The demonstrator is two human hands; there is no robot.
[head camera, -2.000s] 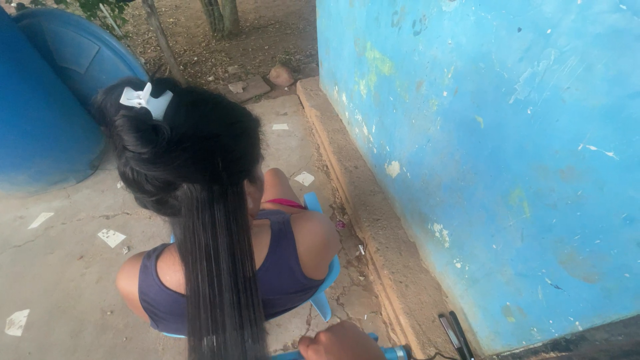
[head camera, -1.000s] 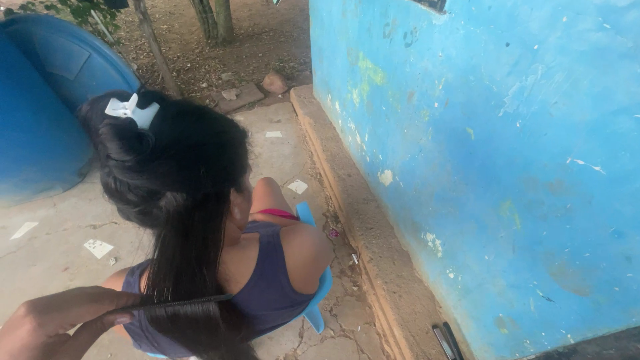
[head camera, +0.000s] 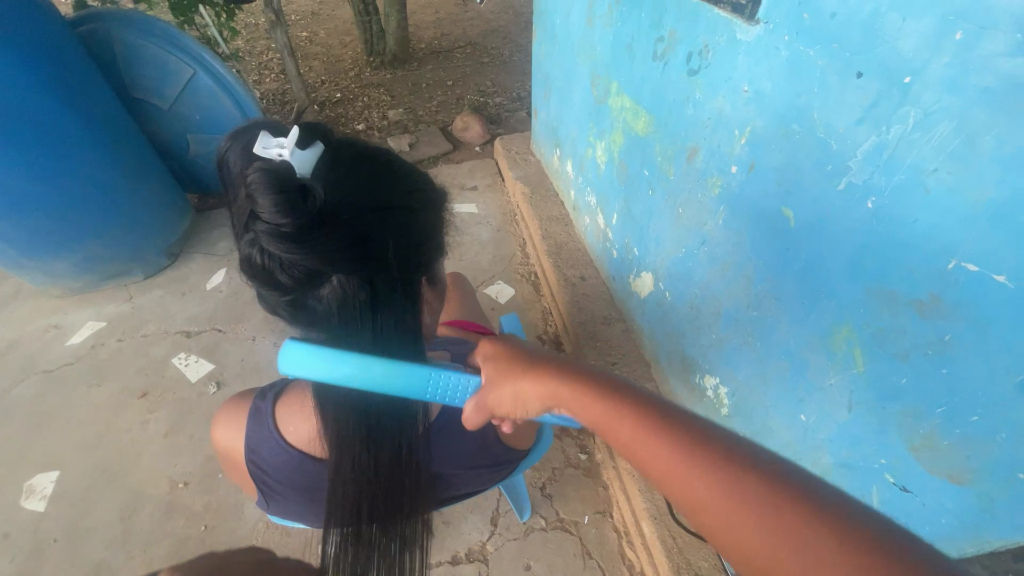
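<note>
My right hand (head camera: 516,384) grips a light blue hair straightener (head camera: 376,374), which lies across the long black hair (head camera: 376,472) of a seated person just below the neck. The hair hangs straight down the back below the straightener. A white claw clip (head camera: 290,150) holds the upper hair in a bun on top of the head. The person wears a dark sleeveless top (head camera: 292,476) and sits on a light blue plastic chair (head camera: 518,492). At the bottom edge, a dark, shadowed shape shows; whether it is part of my left arm is unclear. My left hand is not seen.
A blue painted wall (head camera: 784,240) with a concrete ledge (head camera: 576,280) at its foot runs along the right. A large blue barrel (head camera: 72,152) and a blue round lid (head camera: 168,88) stand at the left. Cracked concrete floor (head camera: 120,416) surrounds the chair, with tree trunks and stones beyond.
My right hand has come up with the straightener to the hair below the neck. The hand that drew the hair to the left a second ago has gone from view, and the hair hangs straight.
</note>
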